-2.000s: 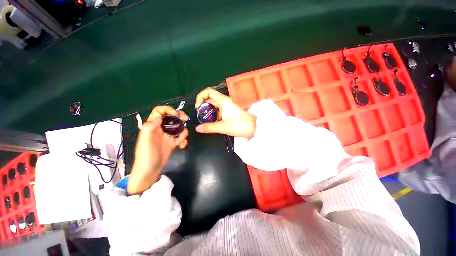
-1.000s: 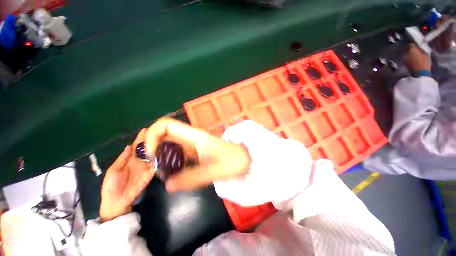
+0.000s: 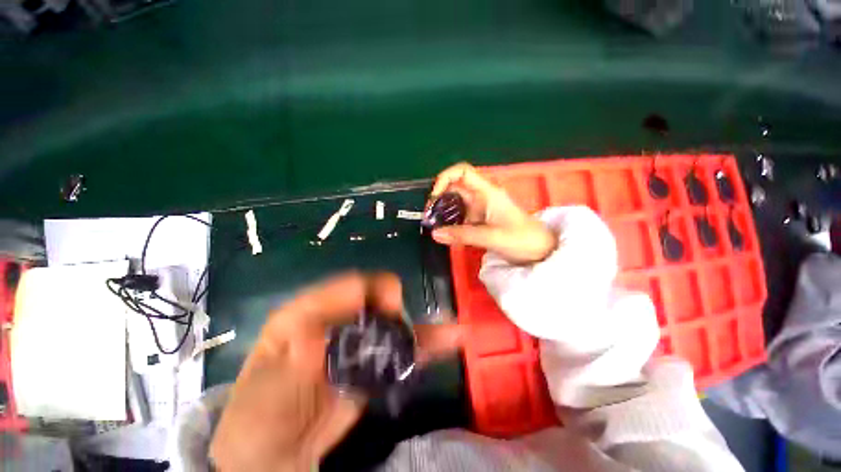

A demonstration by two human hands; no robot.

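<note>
My left hand (image 3: 295, 369) is raised near the camera, blurred, and holds a round dark unit (image 3: 371, 353) with its glossy face up. My right hand (image 3: 493, 217) holds a second, smaller-looking round dark unit (image 3: 445, 210) between thumb and fingers, over the left edge of the red blister tray (image 3: 590, 198). Several dark units with thin tails (image 3: 670, 241) lie in the tray's far right pockets. Several white strips (image 3: 334, 219) lie on the dark mat (image 3: 277, 286).
A green belt (image 3: 323, 111) runs across the far side, with a small shiny part (image 3: 73, 188) on it. Papers (image 3: 69, 341) and a black cable (image 3: 148, 286) lie at the left, beside another red tray (image 3: 11, 369). Another person's sleeve (image 3: 807, 341) is at the right.
My hands were close together a second ago and are now apart. My left hand is nearer the camera with its unit; my right hand has moved right. The view has shifted too.
</note>
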